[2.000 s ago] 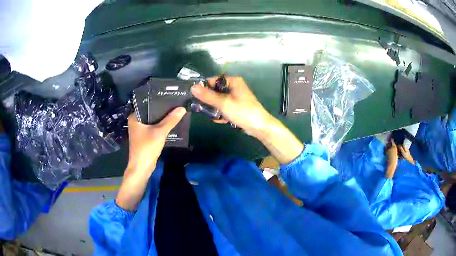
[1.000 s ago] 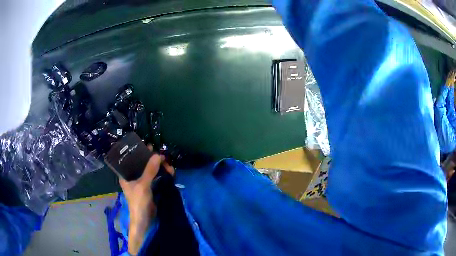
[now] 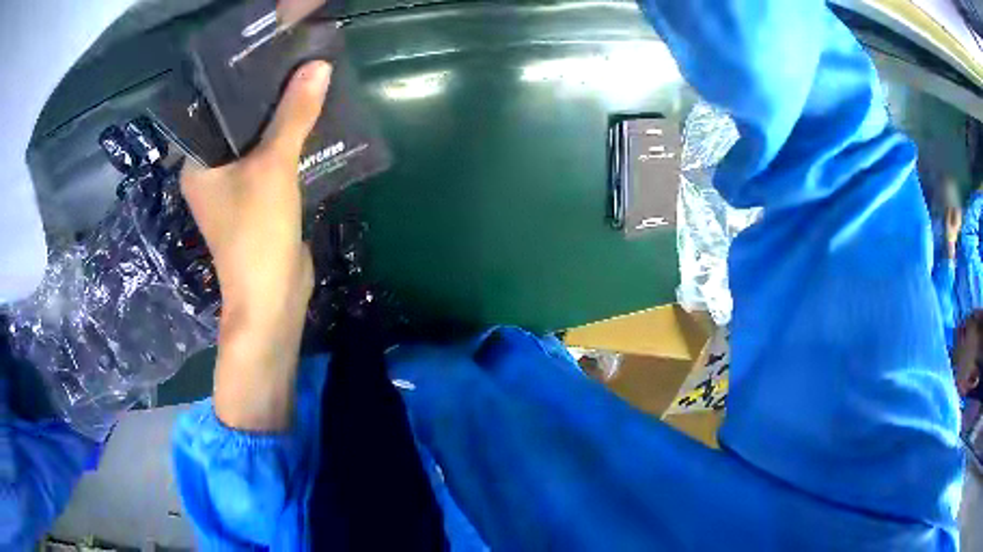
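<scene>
My left hand point(image 3: 253, 178) holds several dark grey printed card sleeves point(image 3: 243, 81), fanned at the upper left, with the thumb on the front. A fingertip point(image 3: 296, 9) shows on the sleeves at the top edge; it may be of my right hand, the rest of which is out of the picture. My right sleeve point(image 3: 830, 248) rises past the top edge. Below the sleeves lie coiled black cables point(image 3: 343, 248) and a crinkled clear bag of cables point(image 3: 119, 313). A second stack of sleeves point(image 3: 651, 178) lies on the green bench point(image 3: 485, 194).
A whitish clear bag point(image 3: 701, 259) lies beside the second stack, partly behind my right sleeve. An open brown carton point(image 3: 636, 377) is below the bench edge. A pale panel point(image 3: 38, 65) blocks the upper left. Blue sleeves of other people show at the lower left and far right.
Over the last second, my left hand has lifted the sleeves up and away from the cables, and they now look larger. My right arm stays raised. Two seconds ago both hands were at the sleeves.
</scene>
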